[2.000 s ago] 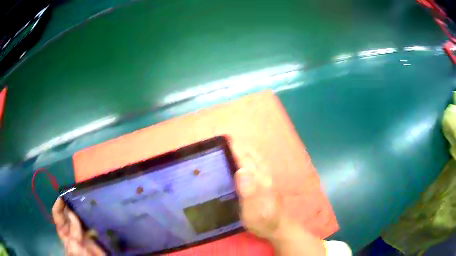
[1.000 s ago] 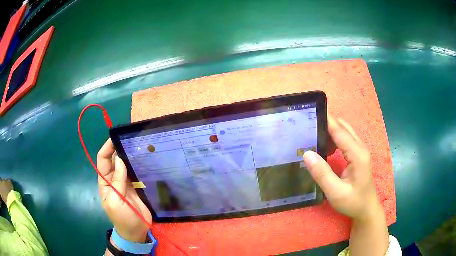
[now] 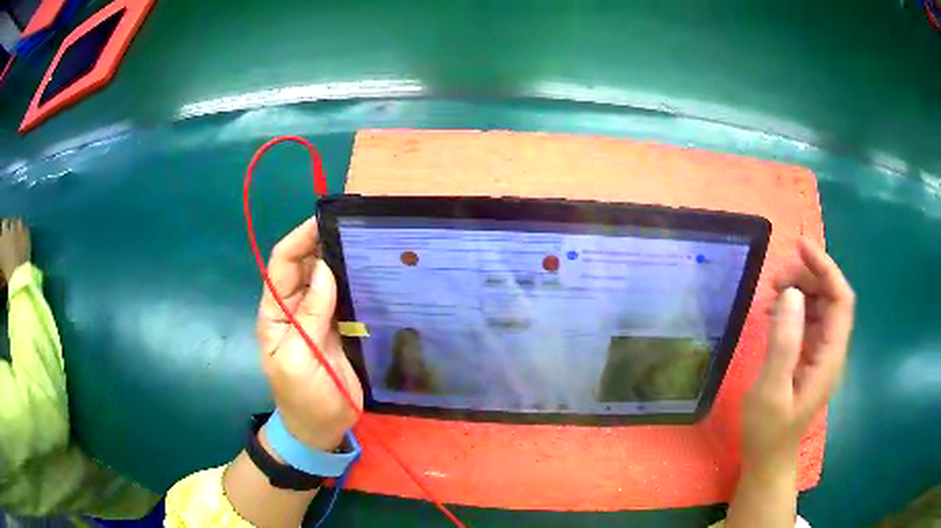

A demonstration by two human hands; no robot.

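A black-framed tablet [image 3: 537,309] with a lit white page, red dots, a portrait picture and a dark box is held over an orange-red foam pad [image 3: 578,464]. My left hand [image 3: 304,340] grips its left short edge, thumb on the frame by a yellow tab [image 3: 353,329]. A red cable [image 3: 250,196] loops from the tablet's upper left corner and runs down across my left hand and wrist. Its plug end is at the corner. My right hand [image 3: 800,356] is off the tablet, just right of it, fingers bent and apart, holding nothing.
The pad lies on a shiny green surface [image 3: 186,309]. At the upper left, another tablet [image 3: 83,57] lies on an orange-red pad [image 3: 124,52]. At the left edge a person's hand [image 3: 12,248] and yellow sleeve [image 3: 39,361] show. My left wrist wears a blue strap [image 3: 299,449] and black band [image 3: 270,459].
My right hand has come off the tablet's right edge and screen to its right. The tablet, pad and left hand appear further right, and the tablet's tilt in view has changed.
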